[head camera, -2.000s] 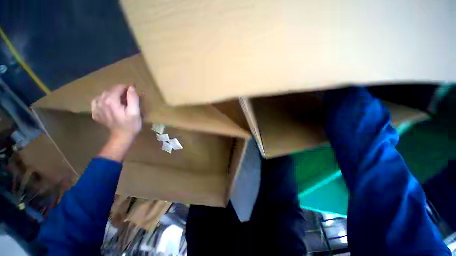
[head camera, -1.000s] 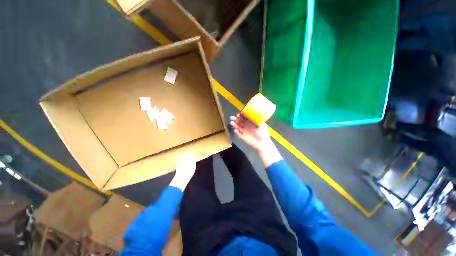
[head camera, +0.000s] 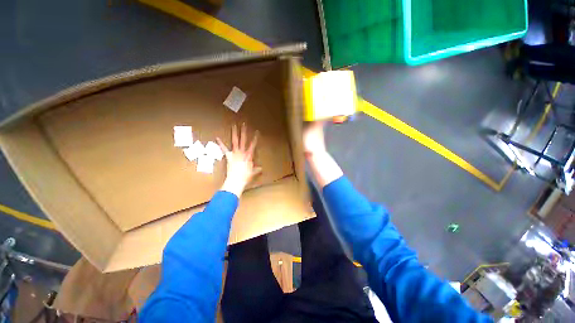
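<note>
An open carton (head camera: 82, 195) lies in front of me, a flat tan layer inside it. Several small white packets (head camera: 205, 151) lie on that layer, one (head camera: 235, 99) apart from the others. My left hand (head camera: 243, 156) is inside the carton, fingers spread over the tan surface beside the packets, holding nothing. My right hand (head camera: 315, 135) is at the carton's right outer side, under a yellow roll of tape (head camera: 331, 96), and holds it against or close to the wall. Its fingers are mostly hidden.
A green tote (head camera: 365, 35) stands beyond the carton at the upper right. Yellow lines (head camera: 429, 135) cross the dark grey floor. A metal-framed stand (head camera: 542, 126) is at the right edge. Brown pieces (head camera: 82, 290) are at the lower left.
My left hand has moved from the carton's near wall to inside it. My right hand has brought the tape to the carton's right side. Earlier, a large board covered the upper view.
</note>
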